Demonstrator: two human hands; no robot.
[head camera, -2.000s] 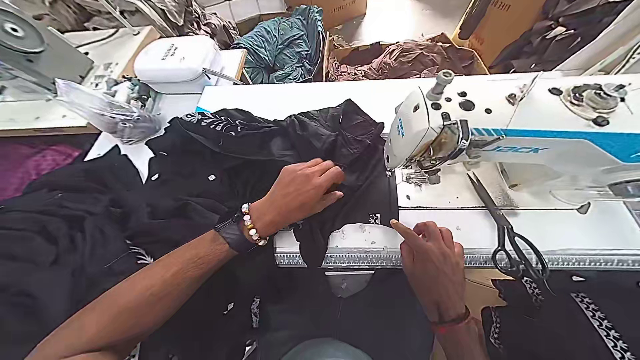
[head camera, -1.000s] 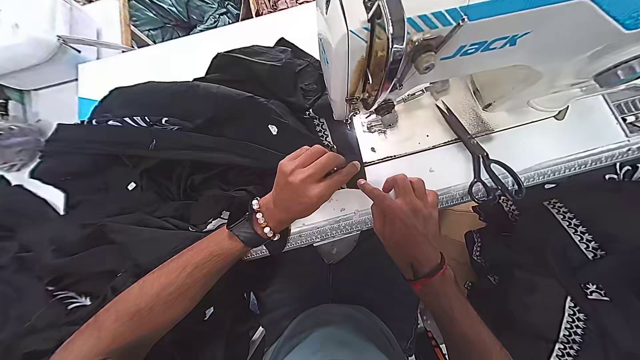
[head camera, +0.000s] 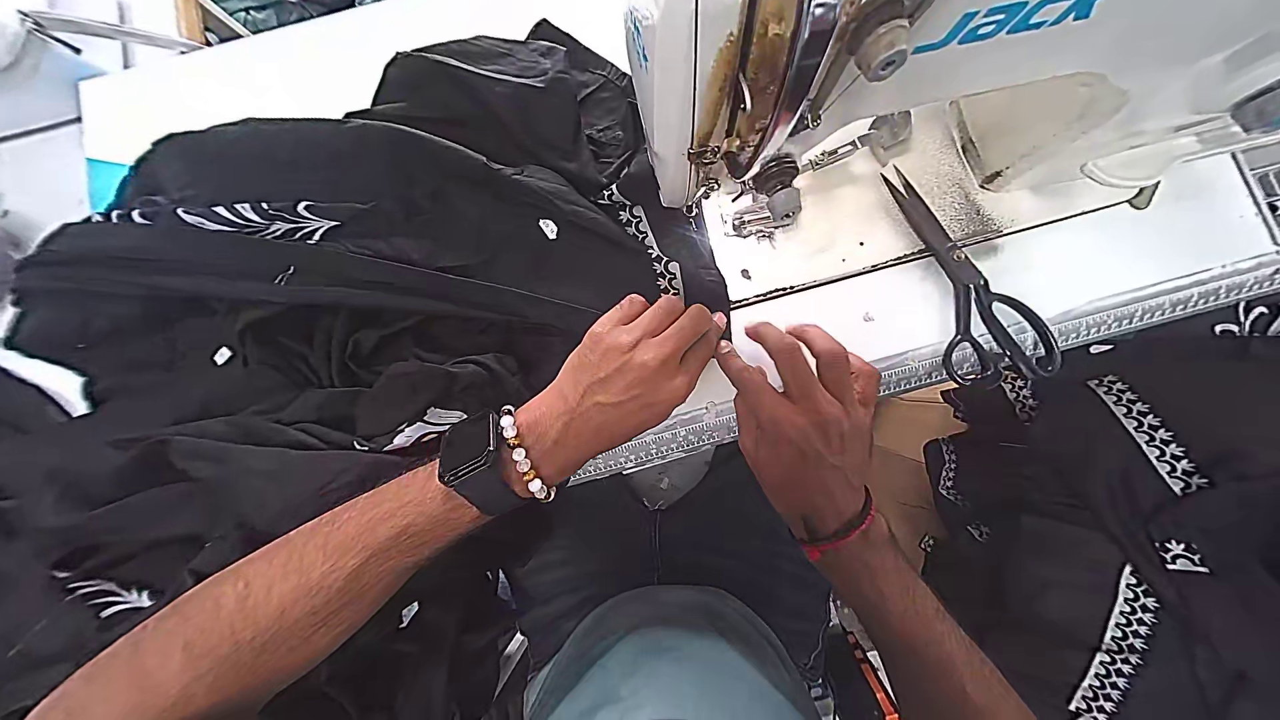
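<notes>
Black fabric with white embroidery (head camera: 420, 230) lies bunched over the left of the sewing table, its right edge beside the presser foot (head camera: 765, 210) of a Jack sewing machine (head camera: 1040, 60). My left hand (head camera: 635, 375), with a watch and bead bracelet at the wrist, pinches the near corner of that edge between thumb and fingers. Right against it is my right hand (head camera: 805, 410), its index fingertip touching the same corner and its other fingers curled apart above the table edge. Whether the right hand grips any cloth cannot be told. The needle is hard to make out.
Black-handled scissors (head camera: 965, 270) lie partly open on the table, right of the presser foot. A measuring tape strip (head camera: 1120, 318) runs along the front edge. More black embroidered cloth (head camera: 1050, 520) is heaped at the lower right, beside brown cardboard (head camera: 905, 460).
The view has moved closer to the table. Both hands have come together at the cloth's near corner; two seconds ago the left hand lay flatter on the fabric, apart from the right.
</notes>
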